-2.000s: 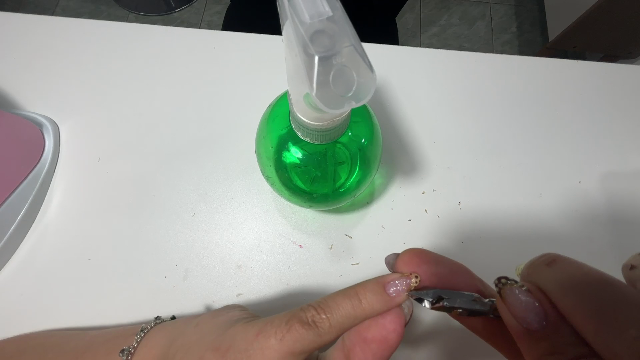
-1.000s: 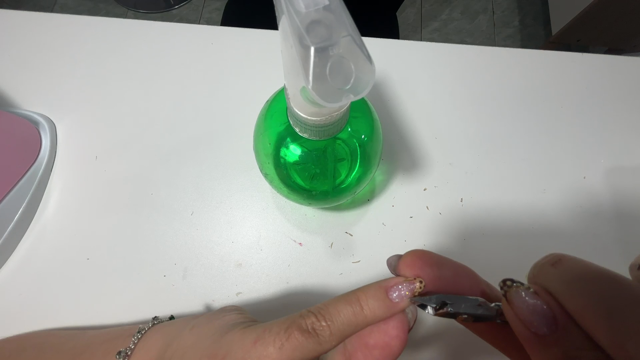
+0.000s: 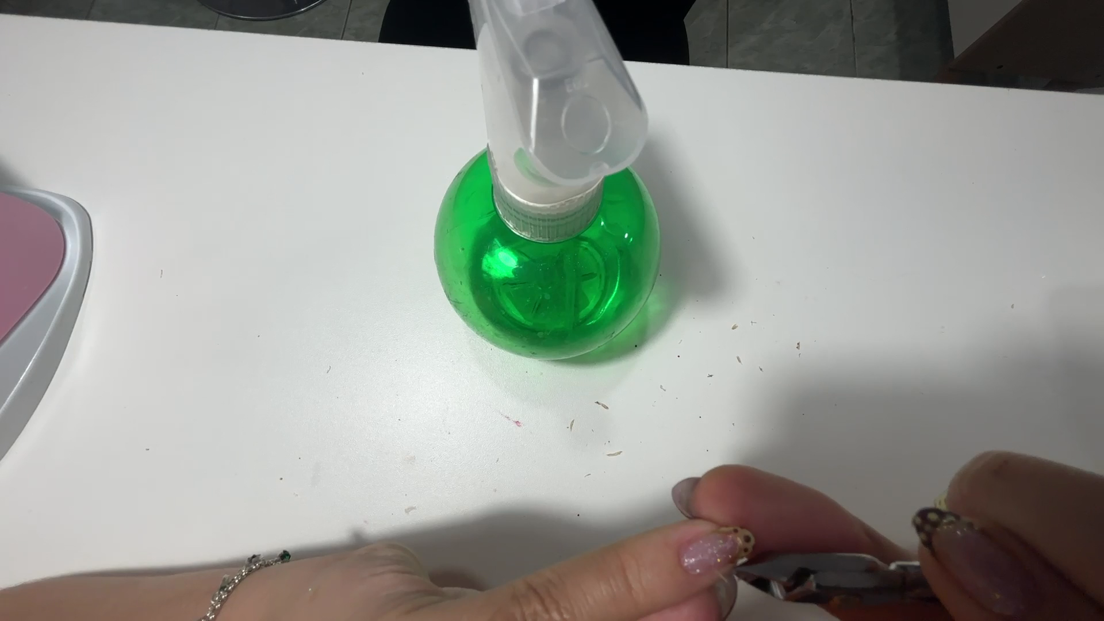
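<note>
My left hand (image 3: 517, 582) comes in from the lower left, a silver charm bracelet (image 3: 237, 580) on its wrist. Its index finger is stretched out, with a glittery pink nail that has a dotted gold tip. Metal nippers (image 3: 837, 576) are held in my right hand (image 3: 975, 543) at the lower right, and their jaws lie at that fingertip. A finger of the right hand reaches behind the left fingertip. The nippers' handles are mostly hidden by the fingers and the frame edge. Past the hands stands a round spray bottle (image 3: 552, 293) of green liquid with a clear cap.
Small clippings (image 3: 601, 404) are scattered over the white tabletop (image 3: 259, 259) between the bottle and the hands. At the left edge is part of a white and pink device (image 3: 73, 259). Beyond the table's far edge are a dark seat (image 3: 535, 30) and a tiled floor (image 3: 785, 39).
</note>
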